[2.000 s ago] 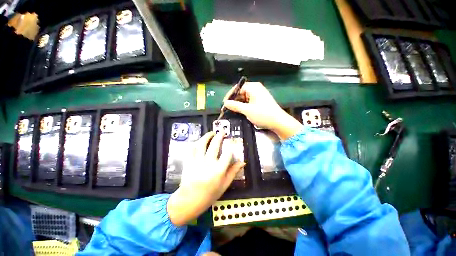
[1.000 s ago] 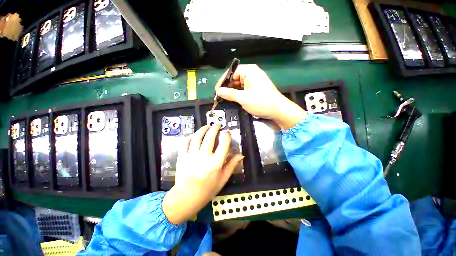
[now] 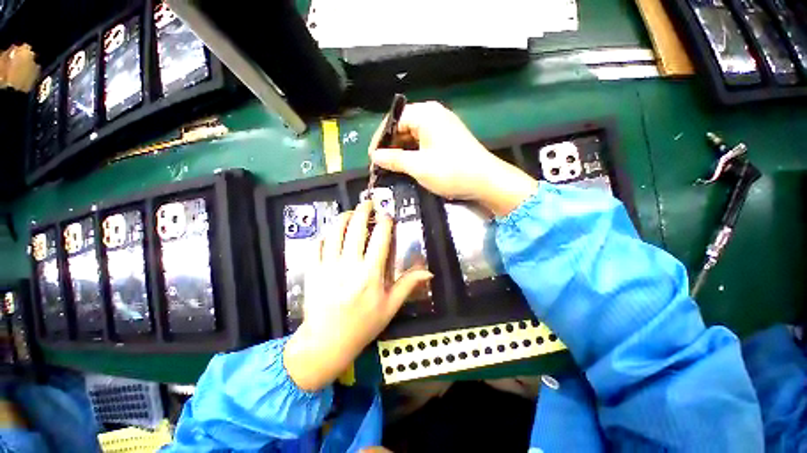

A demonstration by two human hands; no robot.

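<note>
My right hand (image 3: 435, 152) holds dark pen-like tweezers (image 3: 387, 133), tip down at the camera cluster (image 3: 382, 202) of the second phone in a black foam tray (image 3: 270, 265). My left hand (image 3: 354, 283) lies on that phone (image 3: 410, 243), fingertips at the cluster, holding nothing visible; it hides much of the phone. The first phone (image 3: 299, 239) shows on its left. The third (image 3: 473, 243) is partly behind my right hand and sleeve. The fourth (image 3: 566, 162) shows at its top end. A yellowish strip with dark round dots (image 3: 469, 347) lies at the near edge.
Another foam tray with phones (image 3: 234, 301) stands left. A metal upright (image 3: 243, 66) rises beyond. White sheets (image 3: 442, 22) lie on a black block at the back. An air gun (image 3: 734, 199) lies right. Another person's hand (image 3: 18, 67) shows at the upper left.
The camera view has shifted somewhat. My right hand with the tweezers stays at the second phone's cluster. My left fingertips are now closer to the tweezer tip.
</note>
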